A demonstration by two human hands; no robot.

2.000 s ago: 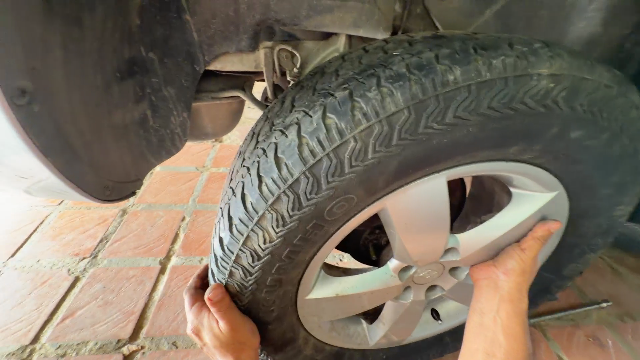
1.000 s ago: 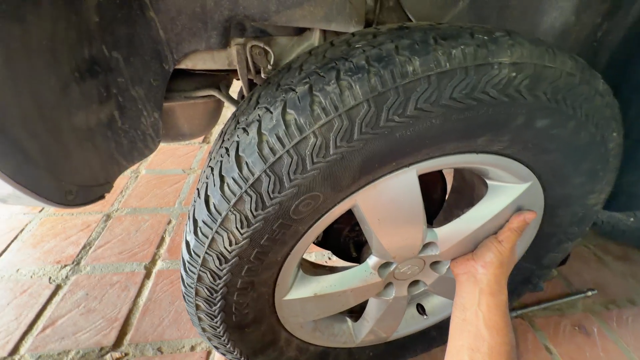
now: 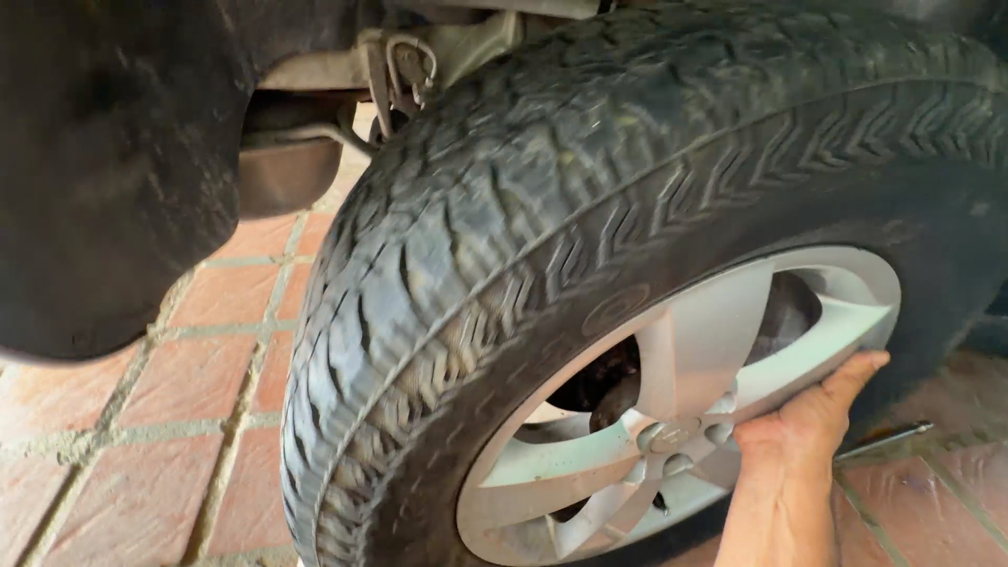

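A car wheel fills the middle and right of the head view, its black tire (image 3: 488, 260) with chunky tread around a silver alloy rim (image 3: 701, 339). It leans at a tilt under the vehicle's wheel arch. My right hand (image 3: 803, 425) presses against a spoke at the lower right of the hub, its thumb side along the spoke; how far the fingers reach behind the spoke is hidden. The rim's center cap (image 3: 673, 435) lies just left of that hand. My left hand is out of the frame.
A dark fender liner (image 3: 110, 173) hangs at the upper left, beside suspension parts and a bent metal line (image 3: 409, 63). Reddish floor tiles (image 3: 189, 378) lie below. A thin metal rod (image 3: 886, 439) rests on the floor to the right of my wrist.
My left hand, on the tire's lower left edge two seconds ago, has left the view. My right hand stays at the rim. The wheel appears larger in the view.
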